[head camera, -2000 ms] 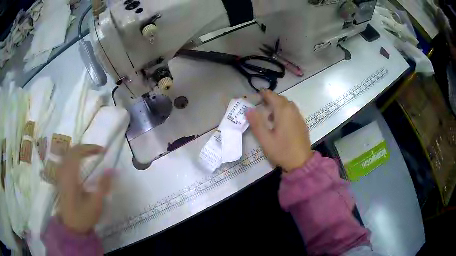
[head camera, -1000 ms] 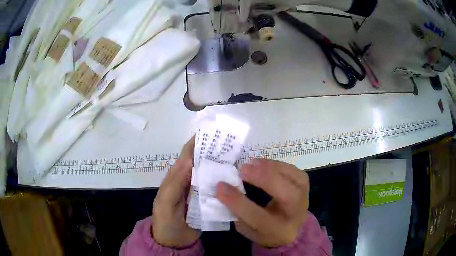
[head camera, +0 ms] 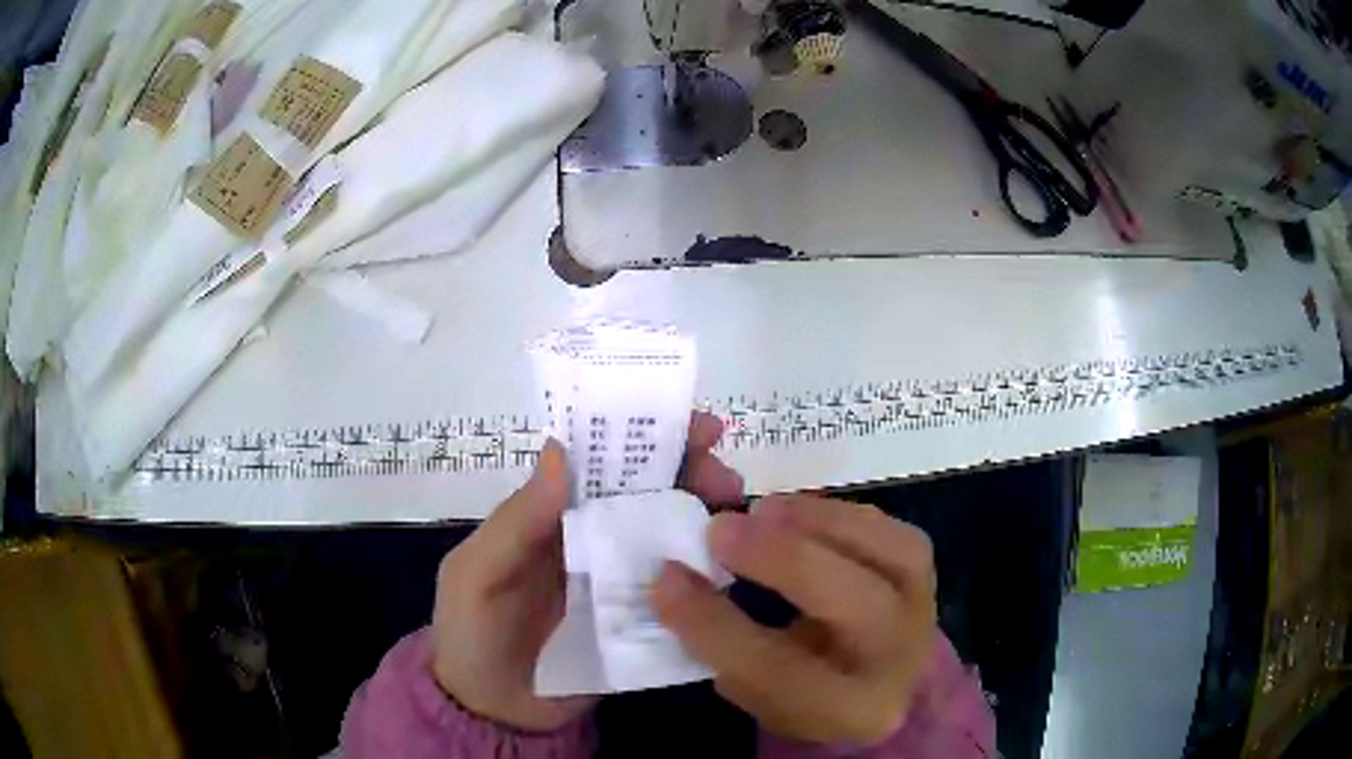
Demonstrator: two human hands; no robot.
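Note:
A stack of white printed care labels [head camera: 623,423] is held upright over the front edge of the white machine table. A white strip is folded around its lower part. My left hand [head camera: 512,593] grips the stack from the left and behind, with fingertips showing at its right side. My right hand [head camera: 816,608] is at the lower right, its thumb and fingers on the white strip. Cream cut-piece bundles [head camera: 430,163] with tan bundle tickets [head camera: 242,184] lie at the left of the table.
The sewing machine's needle plate [head camera: 667,119] is at the top centre. Black-handled scissors [head camera: 1023,156] and small reddish thread snips [head camera: 1105,186] lie on the machine bed. A printed ruler [head camera: 1008,393] runs along the table front. A white and green notebook [head camera: 1137,519] lies below right.
Both hands have come together at the table's front edge, and the labels are lifted off the table. Since one second ago, the stack is straighter and left fingertips show at its right side.

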